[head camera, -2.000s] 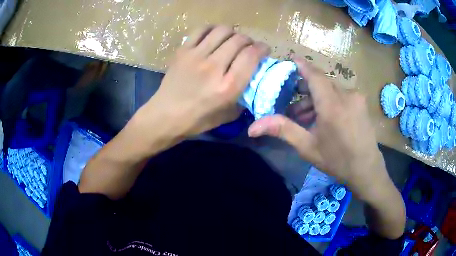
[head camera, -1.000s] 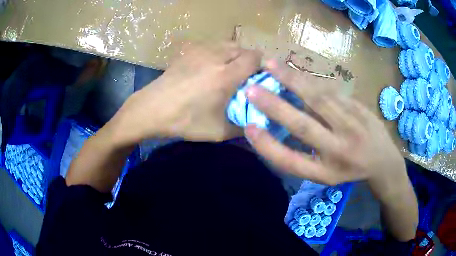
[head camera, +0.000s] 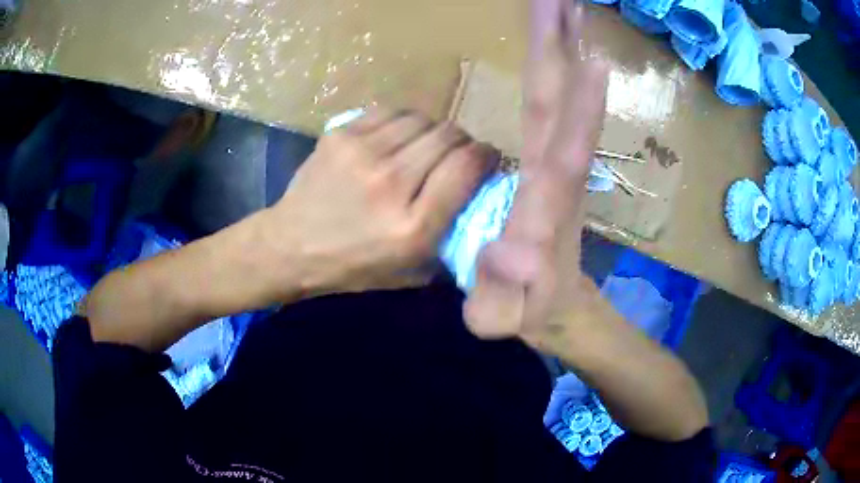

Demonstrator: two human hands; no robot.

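My left hand (head camera: 377,193) is closed around a light-blue plastic piece with a ruffled end (head camera: 481,226); a pale bit of it shows beyond my knuckles. My right hand (head camera: 542,189) is blurred, its palm against the ruffled end and its fingers straight and pointing up the picture, not wrapped around the piece. Much of the piece is hidden between the hands. A brown cardboard pad (head camera: 490,104) lies on the table behind my right hand, with thin pale sticks (head camera: 627,179) and dark stains on it.
Ruffled light-blue collars (head camera: 797,189) are piled at the right of the table (head camera: 264,47), one (head camera: 747,209) apart. Light-blue tube parts (head camera: 738,66) lie at the top right. Blue crates with small ringed parts (head camera: 587,426) and other parts (head camera: 47,300) are below the table edge.
My right hand's fingers have gone from around the piece to straight and upright, with the palm at the ruffled end. The sticks and the pad's left edge now show more.
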